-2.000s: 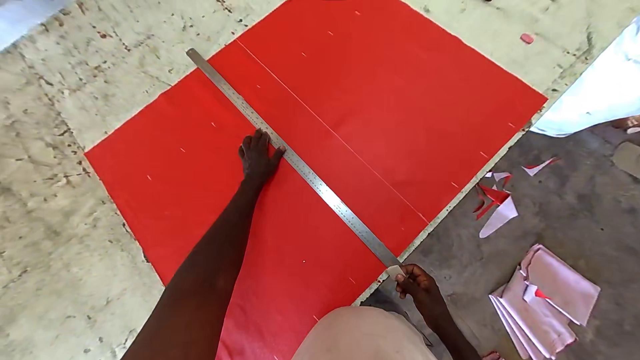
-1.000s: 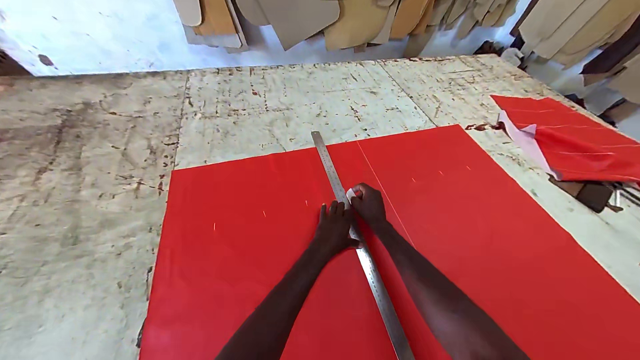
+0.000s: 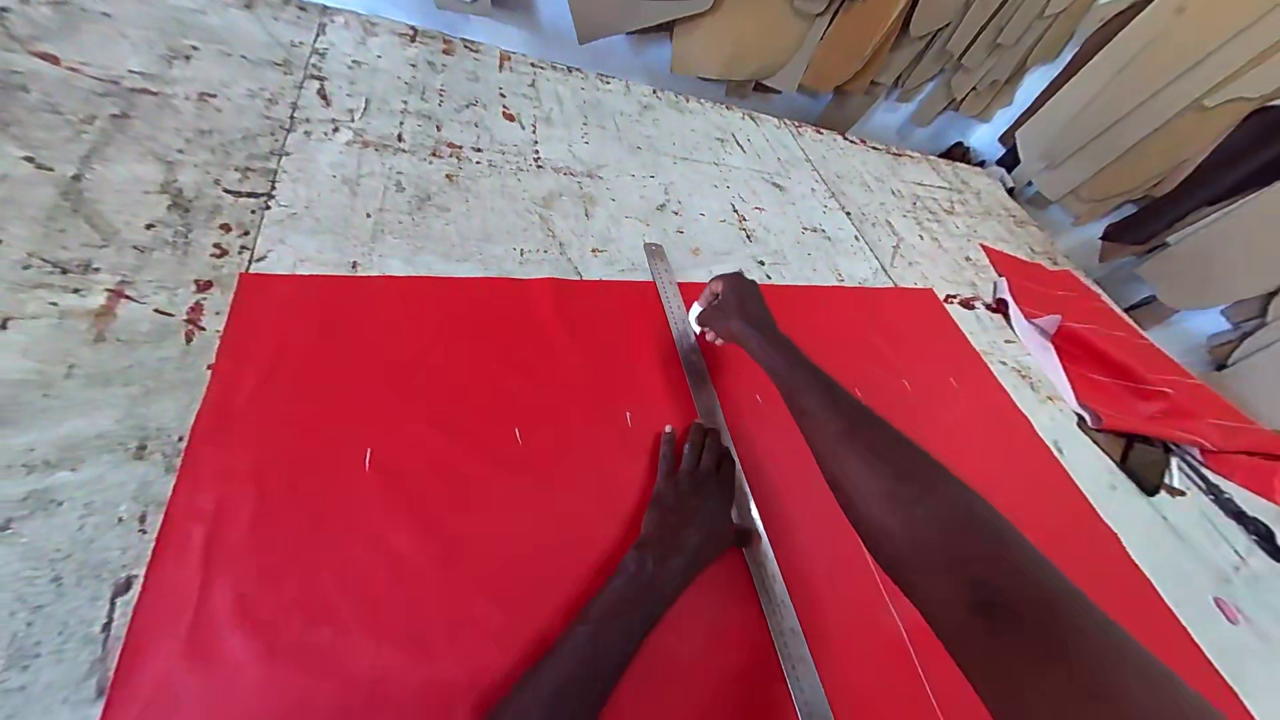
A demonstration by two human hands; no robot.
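Observation:
A long metal ruler (image 3: pixel 770 585) lies across a large sheet of red material (image 3: pixel 420 560), its far end sticking out past the sheet's far edge. My left hand (image 3: pixel 692 500) presses on the ruler around its middle, fingers spread. Near the ruler's far end, my right hand (image 3: pixel 735 308) grips a small white piece, likely tailor's chalk (image 3: pixel 695 316), at the ruler's right edge. Short white marks dot the sheet on both sides of the ruler. A long thin white line runs to its right, partly hidden by my right forearm.
The sheet rests on a stained, pale worktable (image 3: pixel 560 190) with seams. At the right lies another red piece (image 3: pixel 1130 350) with white lines, beside a dark object (image 3: pixel 1135 460). Brown and tan pattern pieces (image 3: pixel 750 40) hang beyond the table's far edge.
My right hand has moved from beside my left hand toward the ruler's far end with the white piece. My left hand stays on the ruler. The view has shifted.

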